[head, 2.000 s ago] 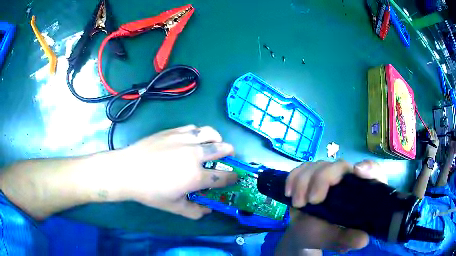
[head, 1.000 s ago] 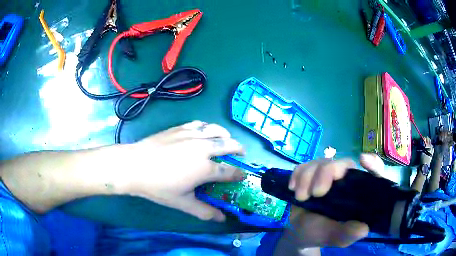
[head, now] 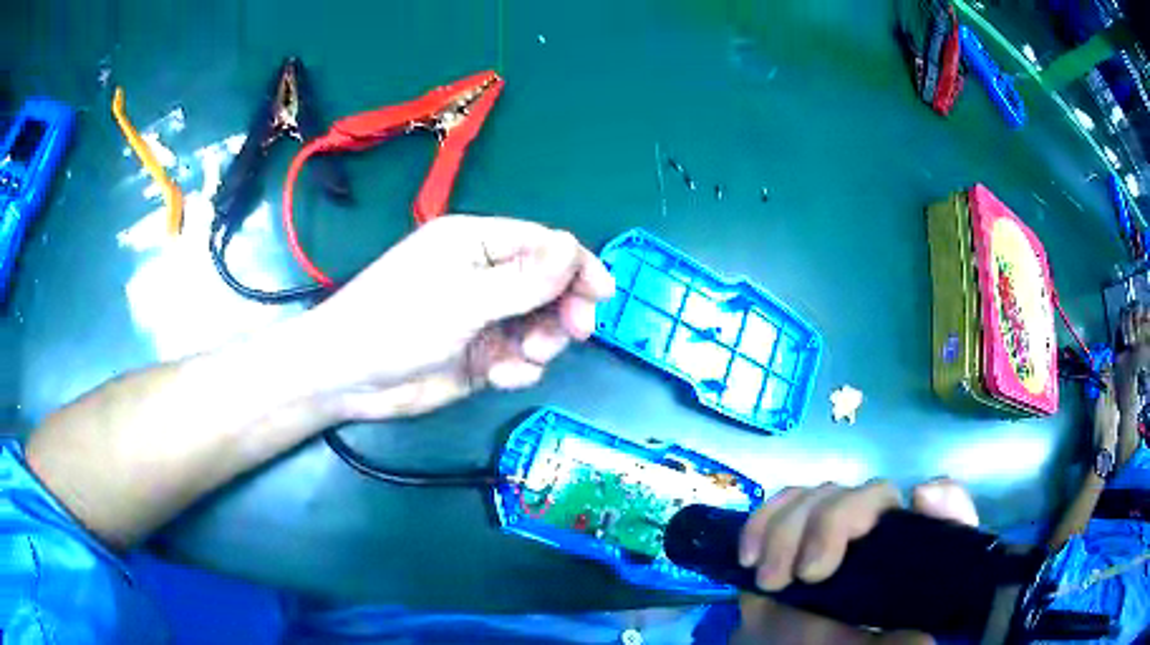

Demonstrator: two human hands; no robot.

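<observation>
My left hand (head: 467,315) is raised off the front case half, thumb and fingertips drawn together beside the left end of the empty blue rear case half (head: 706,330). Whether it pinches something small cannot be told. My right hand (head: 820,536) is shut on the black electric screwdriver (head: 914,567), held slanting over the right end of the blue front case half (head: 513,473). The screwdriver's bit cannot be made out. The green circuit board (head: 605,498) lies face up in that half, with a black lead (head: 404,476) leaving its left end.
At upper left lie a red clamp (head: 435,176), a black clamp (head: 259,158), an orange-yellow tool (head: 151,161) and a blue tester (head: 25,170). Dark screws (head: 719,192) lie behind the rear case. A floral tin (head: 1019,302) stands right. Another person's arm (head: 1095,441) shows at far right.
My left hand has left the front case half and risen up and back, its fingers closing together. More of the board now shows. The screwdriver has shifted slightly lower in view.
</observation>
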